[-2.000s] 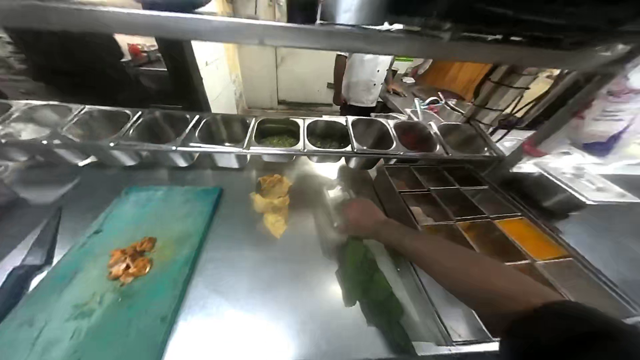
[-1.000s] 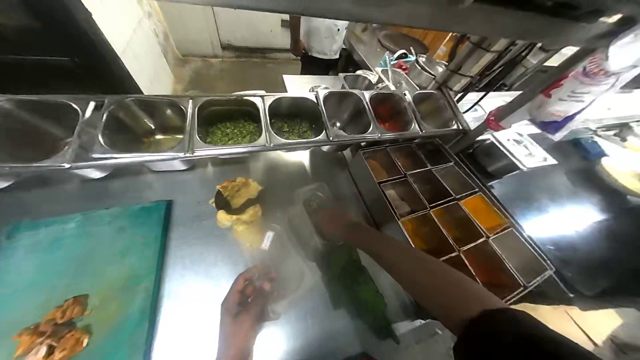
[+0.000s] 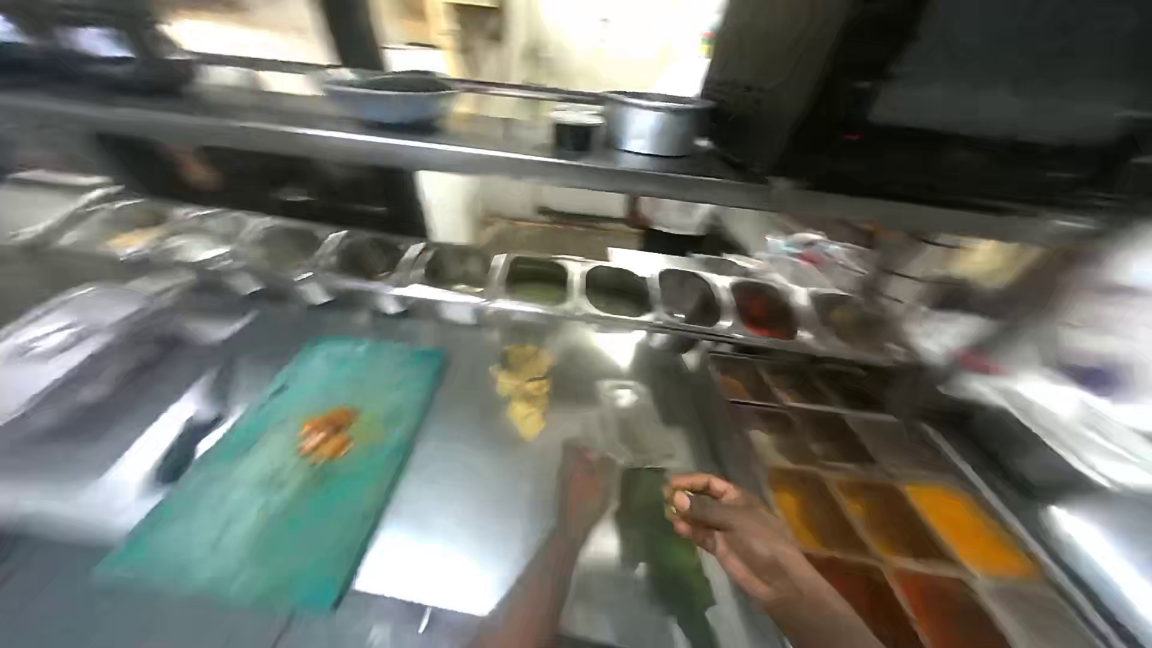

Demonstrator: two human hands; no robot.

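Observation:
My right hand (image 3: 720,526) is raised above the steel counter, thumb and fingers pinched on a small item too blurred to name. My left hand (image 3: 587,481) lies just left of it, against the near end of a clear plastic container (image 3: 634,418); blur hides whether it grips that. A dark green leaf (image 3: 661,540) stretches along the counter beneath and between the hands. Yellow food pieces (image 3: 525,387) lie beyond my left hand. Farther left, chopped orange-brown food (image 3: 327,435) sits on a green cutting board (image 3: 261,504).
A spice tray (image 3: 886,477) with orange and brown powders stands at the right. Steel pans (image 3: 537,281) line the counter's back edge beneath a steel shelf (image 3: 504,160). A dark-handled knife (image 3: 184,445) lies left of the board. A person (image 3: 677,220) stands beyond the counter.
The view has tilted up and swung left. My right hand has come back from the clear container towards me and now pinches something small. My left hand, absent two seconds ago, is beside the container.

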